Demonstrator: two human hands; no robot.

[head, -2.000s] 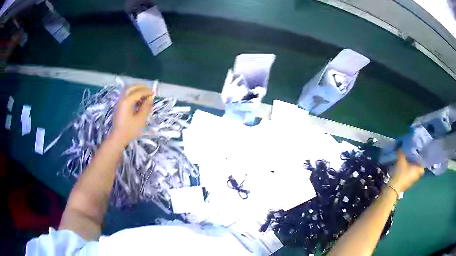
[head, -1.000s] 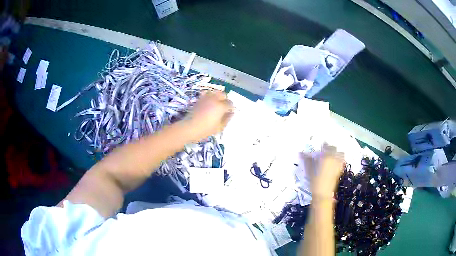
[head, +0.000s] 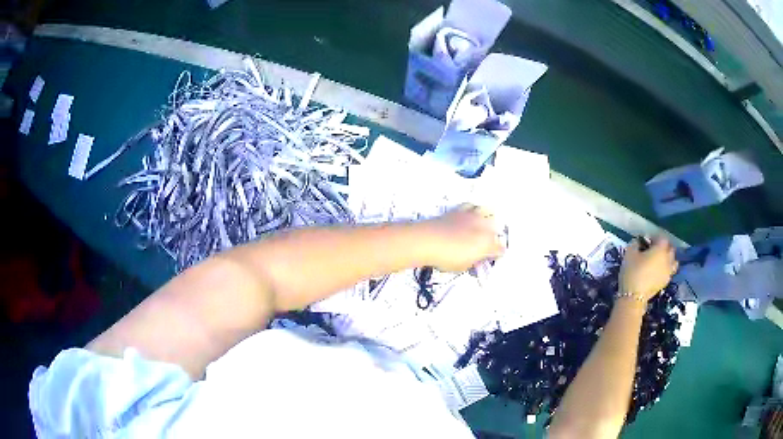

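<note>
My left hand (head: 468, 240) is over the bright heap of white leaflets (head: 524, 210) in the middle; its fingers are bent and a small pale bit shows at the fingertips, too blurred to name. My right hand (head: 646, 264) is at the upper edge of the dark heap of black accessories (head: 558, 360), with a small dark piece at its fingers. A single black looped accessory (head: 424, 287) lies on the leaflets below my left forearm. An open retail box (head: 464, 146) with white paper inside stands at the rail behind the leaflets.
A tangled heap of silver-grey straps (head: 232, 171) lies left. Another open box (head: 427, 81) stands on the green belt (head: 592, 103). More boxes (head: 689, 190) are at the right. A pale rail (head: 343, 103) crosses behind. Small white cards (head: 81, 156) lie far left.
My left hand has moved right from the straps, over the leaflets. My right hand went from the right-hand boxes to the leaflets, then to the black heap. One open box has passed leftward behind the other.
</note>
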